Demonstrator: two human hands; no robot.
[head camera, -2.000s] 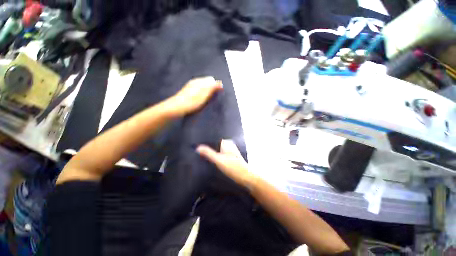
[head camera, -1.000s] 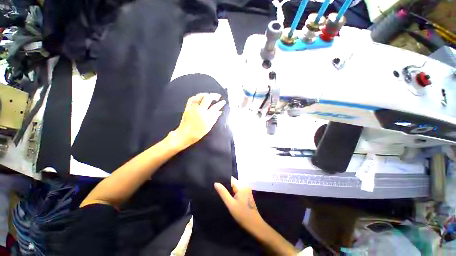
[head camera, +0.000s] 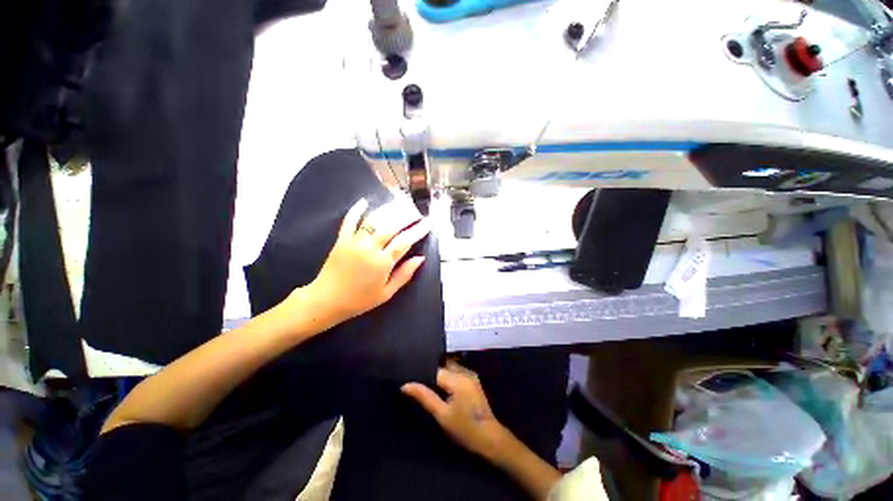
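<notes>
A black fabric panel (head camera: 323, 210) with a curved top edge lies on the white table, its right edge by the presser foot (head camera: 421, 191) of the white sewing machine (head camera: 627, 88). It hangs over the table's near edge onto my lap. My left hand (head camera: 372, 259) lies flat on the panel just below the presser foot, fingers spread. My right hand (head camera: 455, 401) is lower down at the panel's right edge, its thumb on top and its fingers under the cloth. Whether the needle is in the cloth is hidden.
A large black cut piece (head camera: 166, 186) and a narrow black strip (head camera: 49, 254) lie at the left. A black rectangle like a smartphone (head camera: 619, 240) leans below the machine head, beside thin dark tools (head camera: 534, 261) and a white paper tag (head camera: 691, 279). Plastic bags (head camera: 749, 421) are at the lower right.
The view has moved closer to the machine. The panel, spread out from under my hands, has come over to the presser foot. My left hand has moved with it, and my right hand stays at its lower right edge.
</notes>
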